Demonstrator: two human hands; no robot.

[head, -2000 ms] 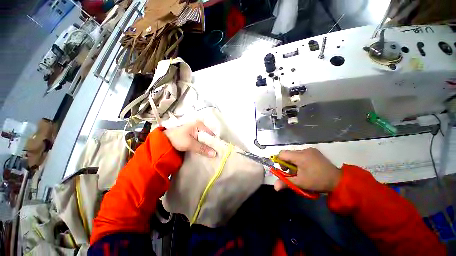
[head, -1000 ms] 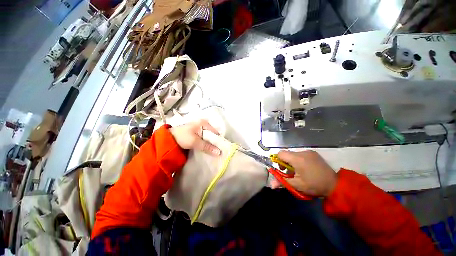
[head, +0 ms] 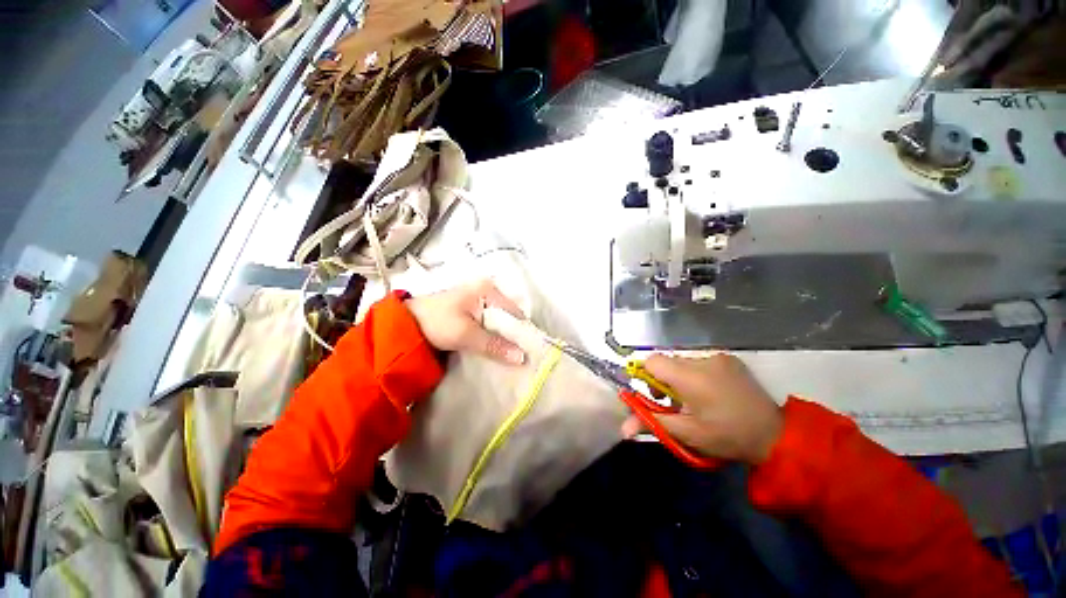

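A cream-beige bag body (head: 514,450) with a yellow tape line (head: 511,426) down it lies over the table's front edge and my lap. My left hand (head: 471,325) grips its top edge, with a pale strip of the edge beside the fingers. My right hand (head: 719,407) holds scissors (head: 663,431) with one yellow and one red handle loop. The metal blades point left and lie along the bag's top edge near the yellow tape. Whether the blades are parted is too small to tell.
A white sewing machine (head: 842,175) stands at the right, with a green tool (head: 912,313) on its grey metal bed (head: 795,306). Beige bags with straps (head: 412,201) lie behind my left hand. More waiting bags (head: 193,461) hang at the left. A brown stack (head: 386,58) is at the far side.
The view has shifted, so the machine sits slightly lower and further right. The right hand and scissors are slightly closer to the left hand. Both hands keep their holds.
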